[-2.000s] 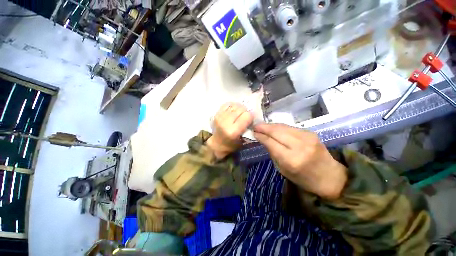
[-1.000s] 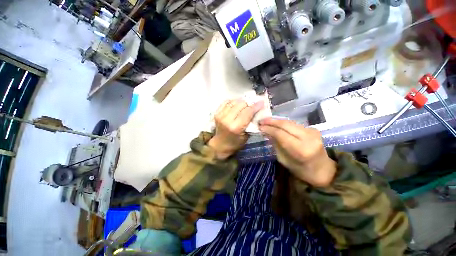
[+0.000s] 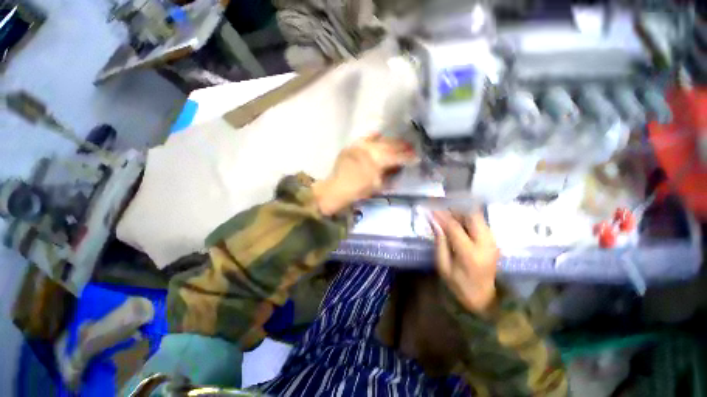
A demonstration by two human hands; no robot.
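A large pale beige cut panel (image 3: 256, 159) lies over the left part of the machine table, its outer end hanging towards the lower left. My left hand (image 3: 360, 172) is on the panel's right end beside the needle area, fingers bent; blur hides whether they grip cloth. My right hand (image 3: 467, 252) is at the table's front edge, right of the needle area, fingers apart, with no cloth seen in it. The white overlock machine head (image 3: 453, 89), with a blurred blue-green label, stands behind my hands.
A ruler tape (image 3: 543, 262) runs along the table's front edge. Red clamps (image 3: 618, 227) and a red disc (image 3: 686, 151) are at the right. A blue crate (image 3: 89, 306) is at the lower left, a cloth bundle (image 3: 325, 31) behind the table.
The view has turned and blurred. My hands, close together at the cloth before, are now apart: the left on the panel near the needle area, the right away to the right.
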